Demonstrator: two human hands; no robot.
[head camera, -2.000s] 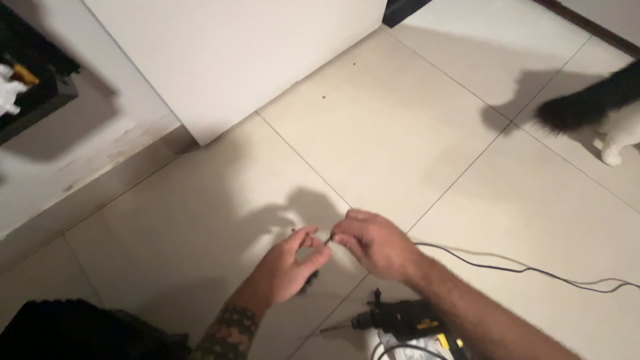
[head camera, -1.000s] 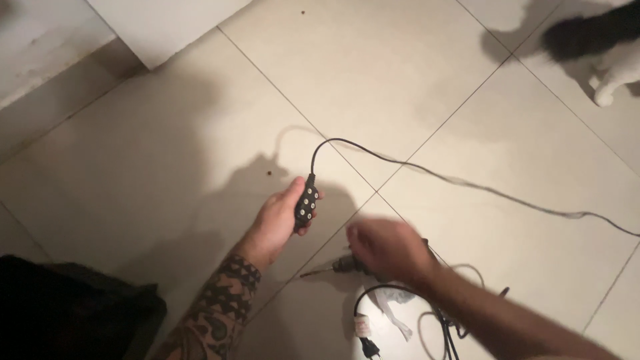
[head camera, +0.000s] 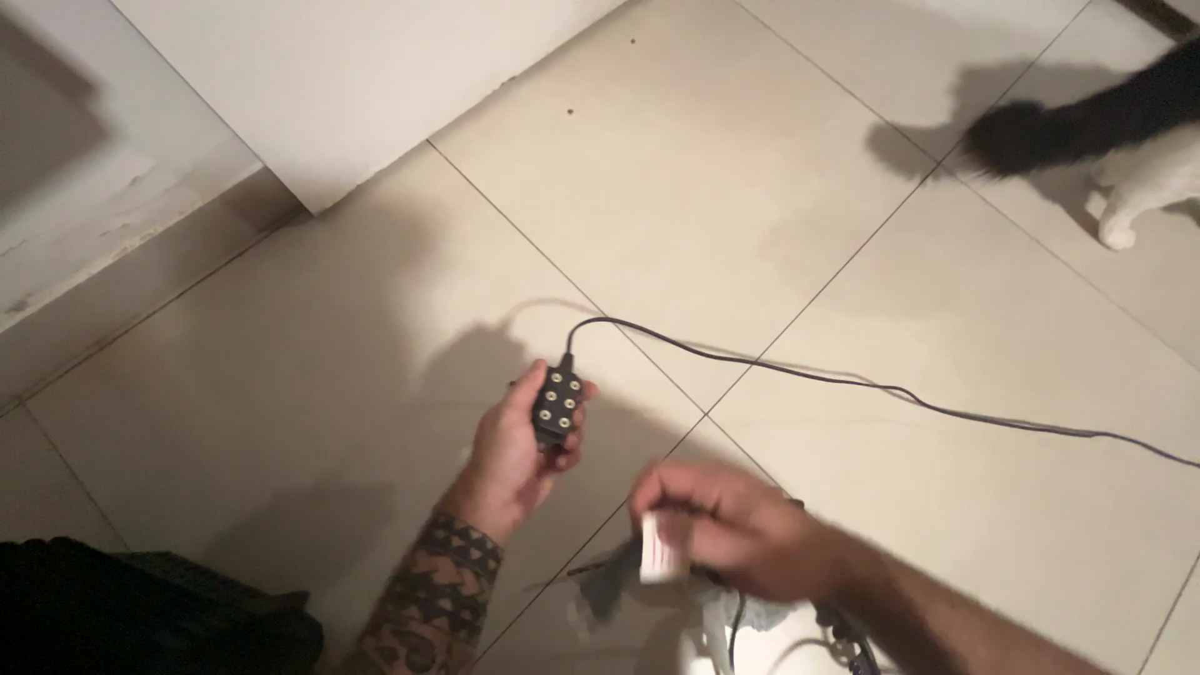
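Observation:
My left hand (head camera: 516, 441) holds a small black multi-socket extension block (head camera: 558, 403), its several pale-rimmed holes facing up. A thin dark cord (head camera: 797, 373) leaves the top of the block and runs right across the floor. Lower right, my right hand (head camera: 731, 525), blurred, grips a small white tag with red marks (head camera: 661, 548), which hangs below the fingers. Beneath this hand, partly hidden, are a drill bit (head camera: 589, 568), a pale plastic bag (head camera: 750, 614) and a dark looped cable (head camera: 738, 633).
A cat (head camera: 1144, 131) with a dark tail and white leg stands on the tiled floor (head camera: 656, 225) at upper right. A white cabinet or panel (head camera: 356, 75) meets the floor at upper left, beside a wall skirting (head camera: 159, 244). A dark object (head camera: 141, 609) fills the lower left corner.
My right hand, near my left two seconds ago, is now lower right with the white tag in it. The drill, plainer in the earlier frames, is now mostly hidden.

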